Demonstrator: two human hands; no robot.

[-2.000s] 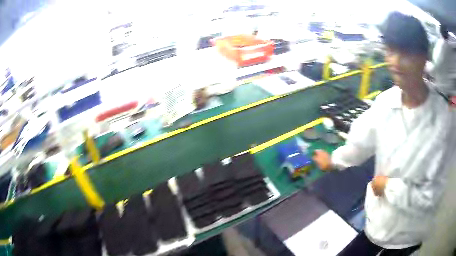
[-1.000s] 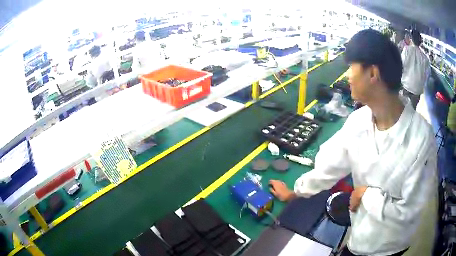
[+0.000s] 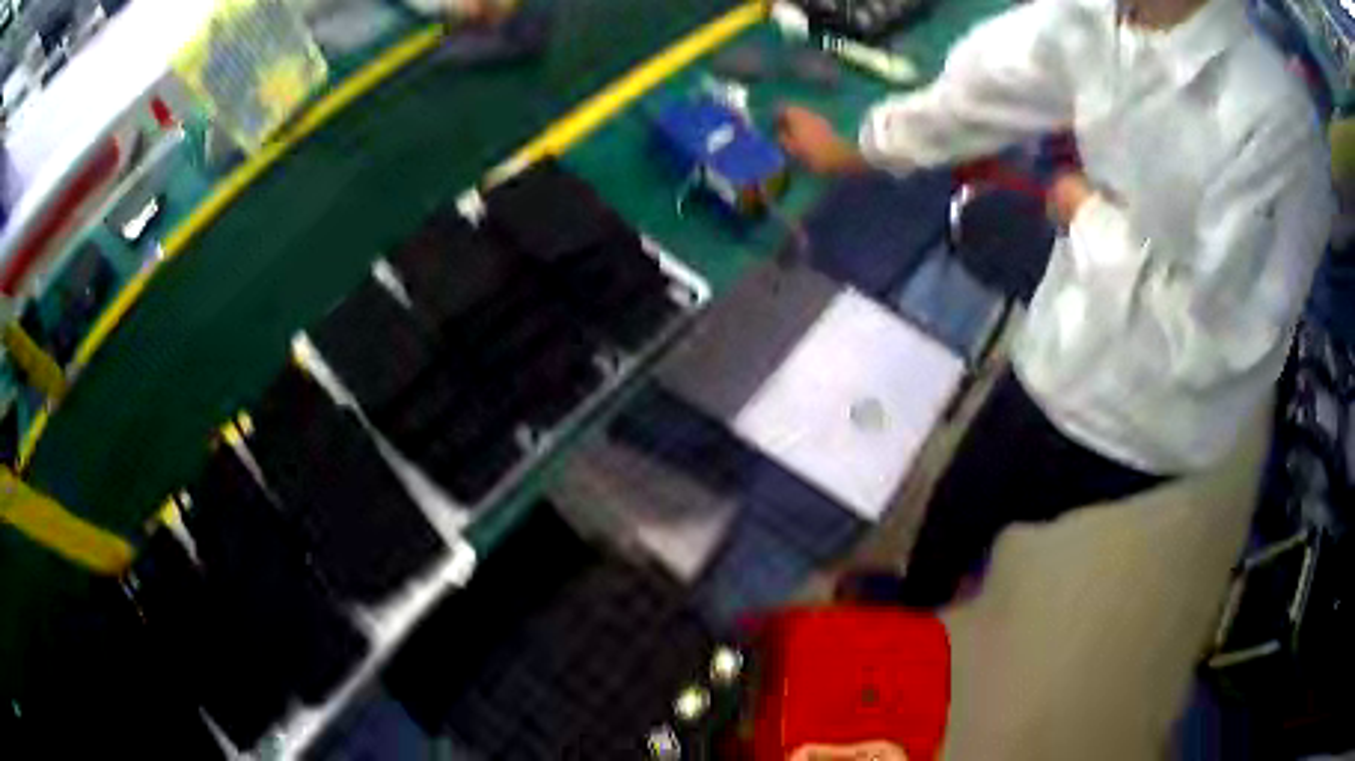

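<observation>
Neither of my hands can be made out. Nearest in front of me are stacks of black trays (image 3: pixel 491 327) on the green bench, with white strips between and along them. More dark gridded trays (image 3: pixel 550 654) lie lower down, beside the bench. A bright red object (image 3: pixel 862 677) with rounded corners is at the bottom edge. A small tan patch touches its lower end, cut off by the picture's edge; I cannot tell what it is. The picture is blurred.
A person in a white jacket (image 3: pixel 1159 253) stands at the right, one hand near a blue box (image 3: pixel 719 146). A white board (image 3: pixel 855 402) lies between us. The yellow-edged green conveyor (image 3: pixel 342 268) runs behind the trays. Beige floor (image 3: pixel 1070 610) shows at lower right.
The view has tilted down. The trays and white board sit higher in the picture, and the red bin has left it. The red object and lower gridded trays have come into view.
</observation>
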